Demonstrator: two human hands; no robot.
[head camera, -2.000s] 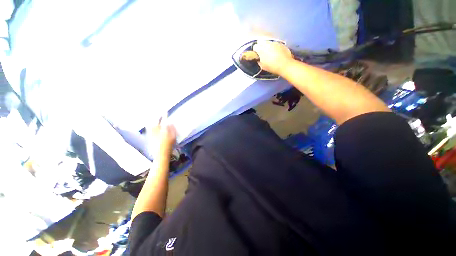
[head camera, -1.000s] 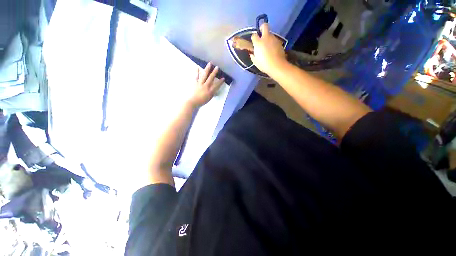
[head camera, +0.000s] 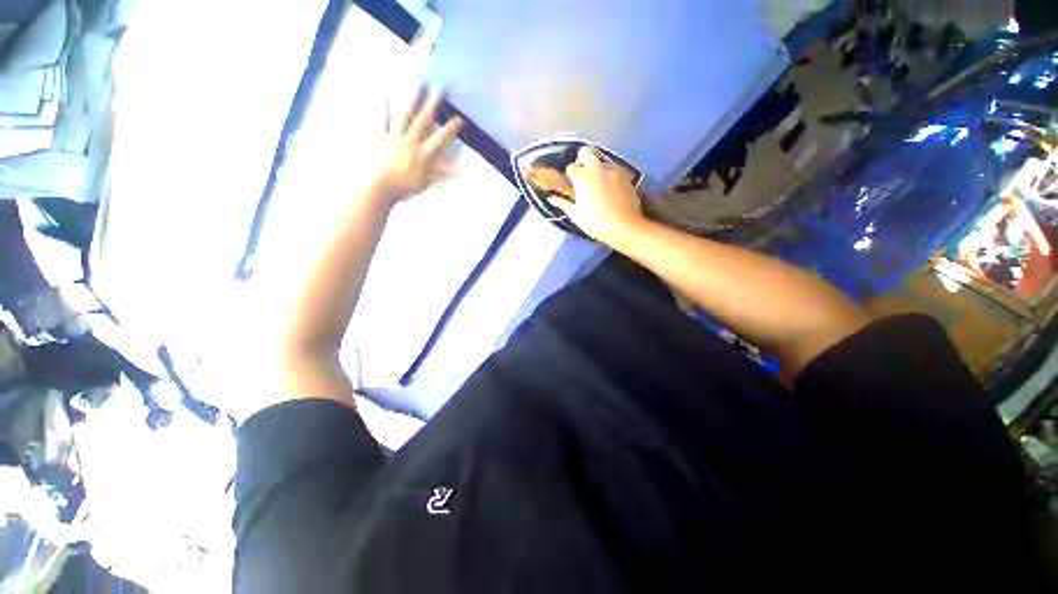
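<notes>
My right hand (head camera: 601, 200) is closed on the brown-orange handle of the steam iron (head camera: 545, 180), a pointed dark plate with a pale outline. The iron is at the right end of a dark strip (head camera: 482, 144) along the panel's edge. My left hand (head camera: 418, 149) is spread, slightly blurred, over the overexposed white fabric panel (head camera: 337, 151), beside the strip's other part. It holds nothing visible. Another dark strip (head camera: 464, 290) runs along the panel's near side, and a long dark strip (head camera: 282, 139) crosses it further left.
The blue-lavender table cover (head camera: 580, 58) lies beyond the panel. Layered pale pieces (head camera: 35, 81) are at the far left. A dark hose (head camera: 743, 226) runs right from the iron. Blue plastic (head camera: 859, 221) and dark scraps lie on the floor at right. Overexposed cloth is at lower left.
Since a second ago, the iron has moved down onto the panel's edge strip. My left hand has shifted up and left along it. Earlier, the iron was at the near strip and the view was turned differently.
</notes>
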